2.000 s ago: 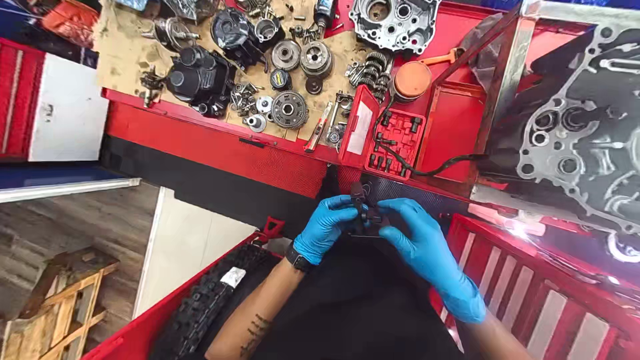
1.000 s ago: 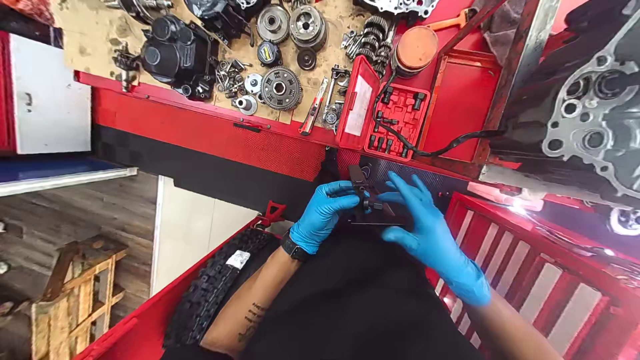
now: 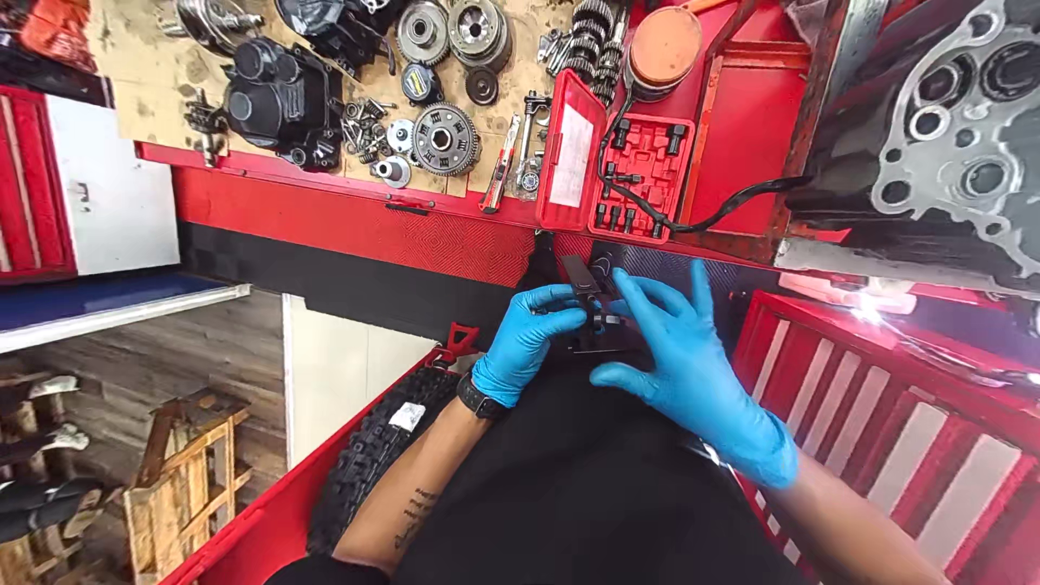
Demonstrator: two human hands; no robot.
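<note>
In a blue glove, my left hand point(image 3: 528, 337) pinches a small dark metal tool point(image 3: 597, 305) with a flat plate at its top, close to my black shirt. My right hand point(image 3: 678, 357), gloved too, is beside the tool's right side with fingers spread; whether a fingertip touches it is hard to tell. Beyond my hands, on the red bench edge, lies an opened red plastic tool case point(image 3: 682, 179) with black fittings in moulded slots. A black cable point(image 3: 707, 223) runs across the case. The tool's exact kind cannot be told.
Cardboard on the bench holds a black engine cover point(image 3: 280, 106), a clutch basket point(image 3: 445, 140), gear shafts point(image 3: 589, 36) and a red utility knife point(image 3: 500, 162). An engine case point(image 3: 959, 138) stands at upper right. A knobby tyre point(image 3: 382, 455) is at lower left, red slatted panels point(image 3: 886, 431) at right.
My right hand's fingers, closed around the tool two seconds ago, have spread and drawn off to its right. My left hand keeps its hold.
</note>
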